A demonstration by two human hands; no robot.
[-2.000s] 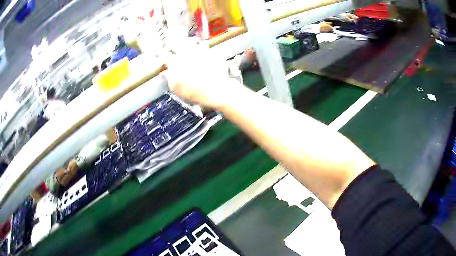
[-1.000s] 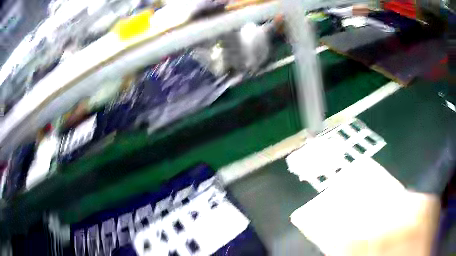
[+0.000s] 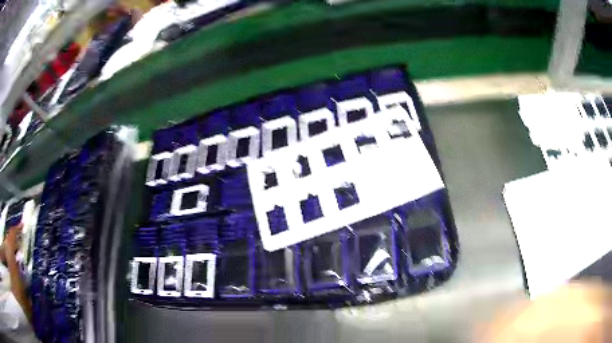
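The parts tray [image 3: 433,258] lies in front of me, with dark blue housings in its pockets. White adhesive frames [image 3: 278,136] show on the housings along the back row, and a few more at the front left. A white die-cut backing sheet [image 3: 396,181] with dark rectangular holes lies over the tray's middle and right. My right hand [image 3: 553,321] is blurred and cut off at the bottom right edge, near the white sheet stack [image 3: 560,214]; its fingers cannot be made out. My left hand is not in view.
Stacked dark trays [image 3: 64,234] stand at the left. A spent white sheet [image 3: 557,120] with holes lies beyond the stack. A pale rail [image 3: 483,88] and green belt [image 3: 463,57] run behind, with an upright post [image 3: 569,40] at right. Part of another person's arm [image 3: 15,268] shows at far left.
The view has swung left and down, bringing the whole tray and the stacked trays into view. The forearm reaching across the belt earlier is gone; a blurred hand is now low at right.
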